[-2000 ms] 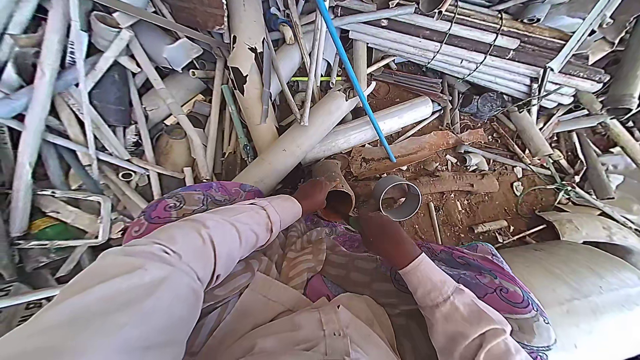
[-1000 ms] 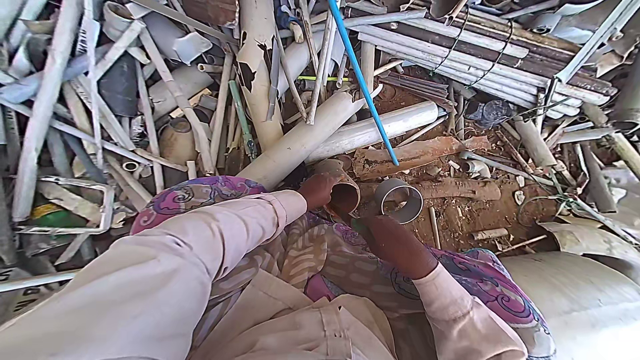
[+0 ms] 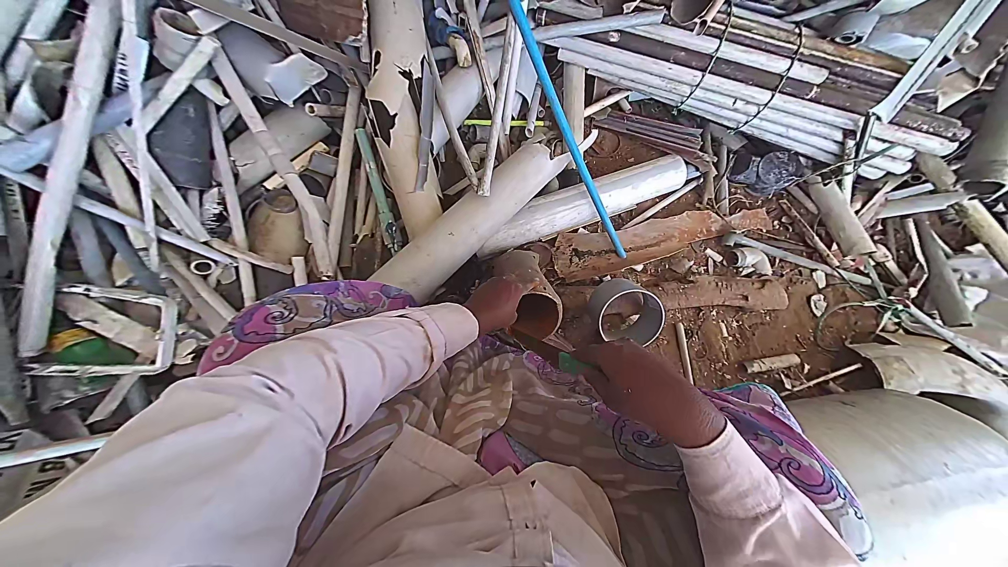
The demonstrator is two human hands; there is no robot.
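My left hand (image 3: 496,305) grips a short brown pipe piece (image 3: 538,303) from its left side, its open end turned toward me. In my right hand (image 3: 642,386) is a tool with a green handle (image 3: 573,364); its dark blade (image 3: 535,345) points left, at the lower rim of the pipe piece. What the blade's tip touches is hard to make out. A grey pipe ring (image 3: 628,313) lies on the ground just beyond my right hand.
Long pale pipes (image 3: 480,213) and a thin blue pipe (image 3: 571,130) lie ahead. Tied pipes (image 3: 756,87) are at the back right, scrap pipes (image 3: 71,173) crowd the left, and a large pipe (image 3: 906,465) lies at the right.
The brown pipe piece has been tilted in my left hand. My right hand with the green-handled tool has shifted slightly beside it. The grey ring stays on the ground.
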